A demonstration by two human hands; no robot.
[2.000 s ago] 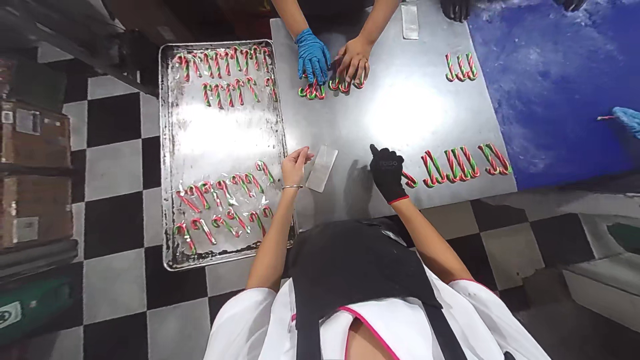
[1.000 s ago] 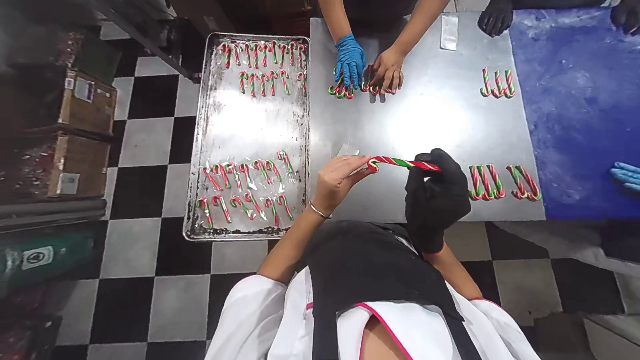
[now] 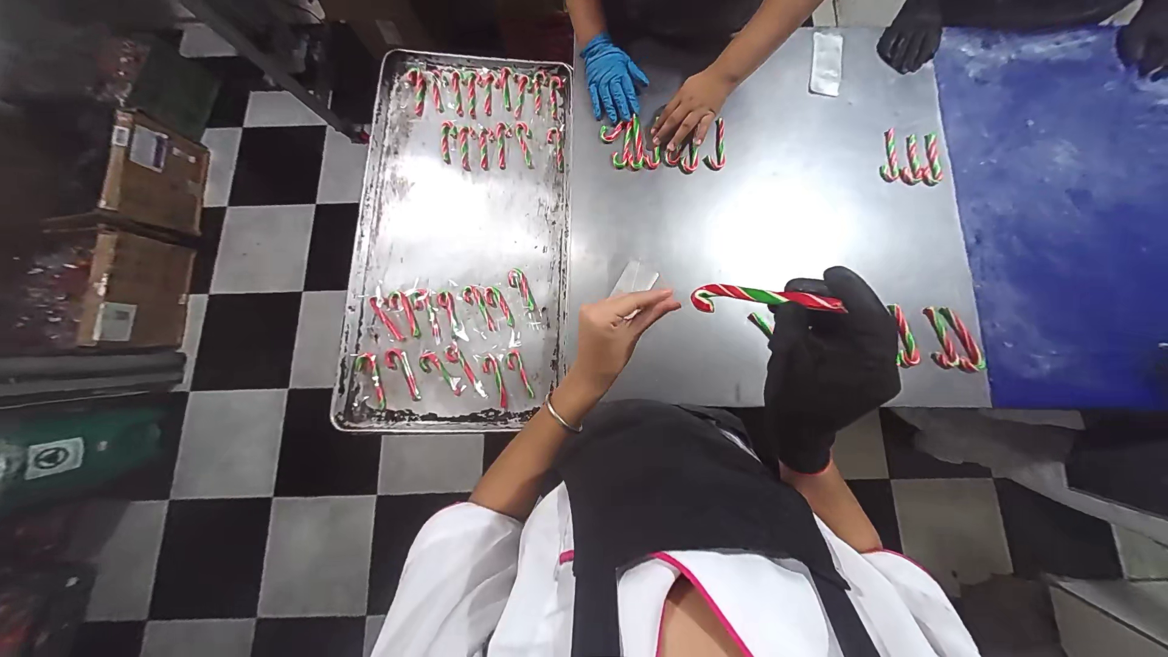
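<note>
My right hand (image 3: 830, 356), in a black glove, grips the straight end of a red, white and green candy cane (image 3: 744, 293) above the metal table (image 3: 639, 365). The cane lies level, its hook toward my left hand (image 3: 616, 338). That hand is bare with a bracelet, fingertips close together just short of the hook; whether it pinches something thin is unclear. Clear plastic sleeves (image 3: 636, 276) lie beside its fingers. More candy canes (image 3: 954, 338) rest on the table at right, partly behind my glove. At left, wrapped candy canes (image 3: 447, 315) lie in rows on a metal baking tray (image 3: 558, 228).
Across the table, a co-worker's blue-gloved hand (image 3: 613, 80) and bare hand (image 3: 693, 109) touch a row of canes. Another person's black-gloved hands (image 3: 910, 36) are at the upper right, near a blue surface (image 3: 1058, 219). Cardboard boxes (image 3: 137, 287) stand at far left.
Two seconds ago my right hand was by the canes on the table; now it holds one raised. Since one second ago my left hand has come away from the cane's hook. The view has shifted.
</note>
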